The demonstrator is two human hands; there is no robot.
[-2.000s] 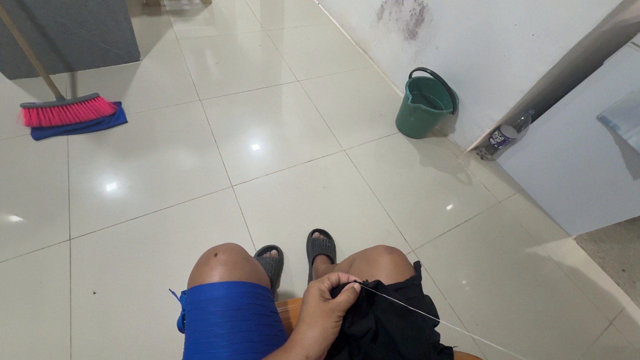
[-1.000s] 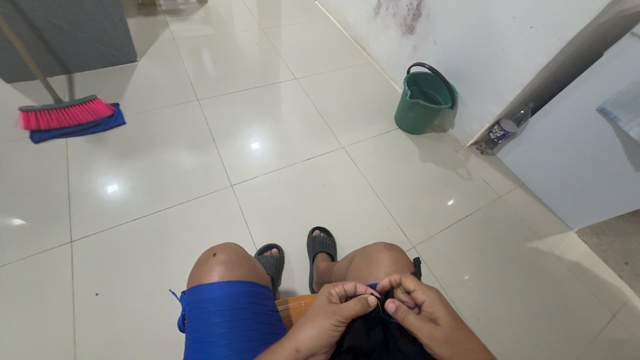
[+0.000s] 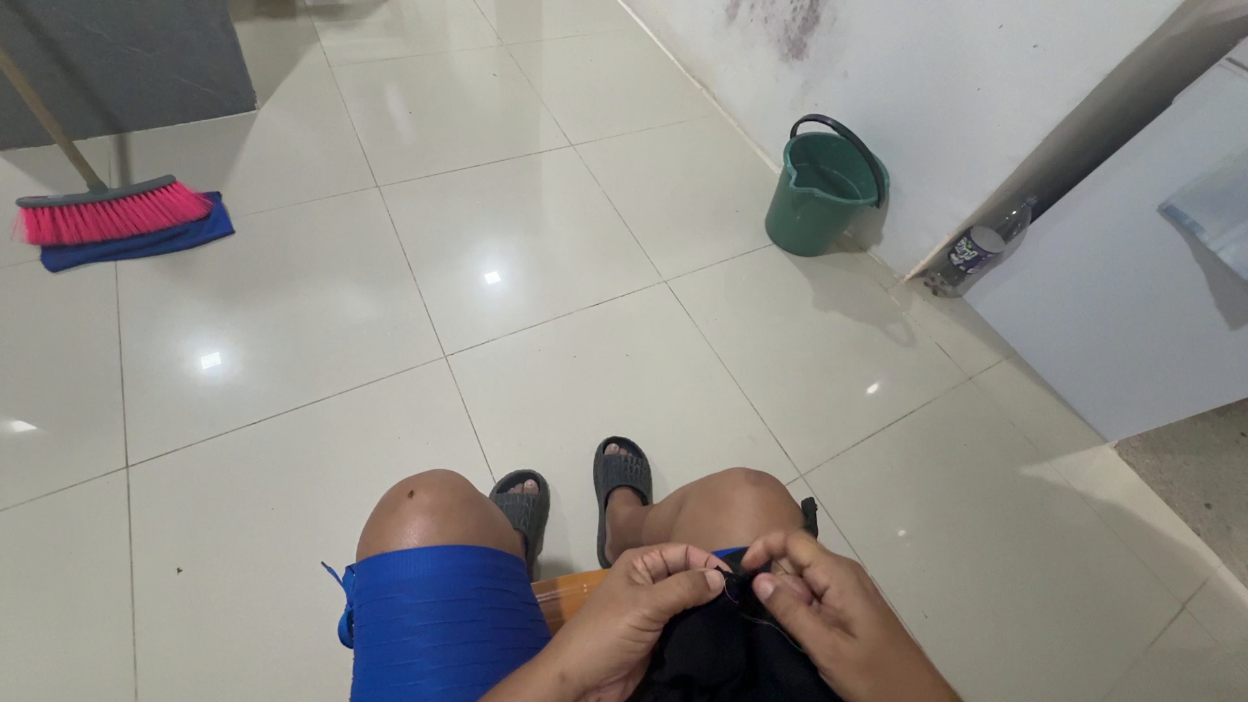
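Note:
Black cloth (image 3: pixel 717 648) lies over my right thigh, on top of blue shorts (image 3: pixel 444 619). My left hand (image 3: pixel 639 609) pinches the upper edge of the cloth between thumb and forefinger. Close beside it, my right hand (image 3: pixel 829 609) has its thumb and fingers closed at the same edge, the fingertips of both hands a small gap apart. A thin light thread (image 3: pixel 775 621) runs over the cloth below the right fingertips. Whether a needle is between the fingers cannot be seen.
A green bucket (image 3: pixel 814 200) stands by the white wall, near a plastic bottle (image 3: pixel 975 249). At the left, a pink-bristled broom (image 3: pixel 112 210) rests on a blue cloth (image 3: pixel 146 247). Dark slide sandals (image 3: pixel 622 470) are on my feet; an orange seat edge (image 3: pixel 565 595) shows between my legs.
Two seconds ago only my left hand was on the cloth, with thread stretched off to the lower right. My right hand has since come in beside it, and both hands stay at the cloth's edge.

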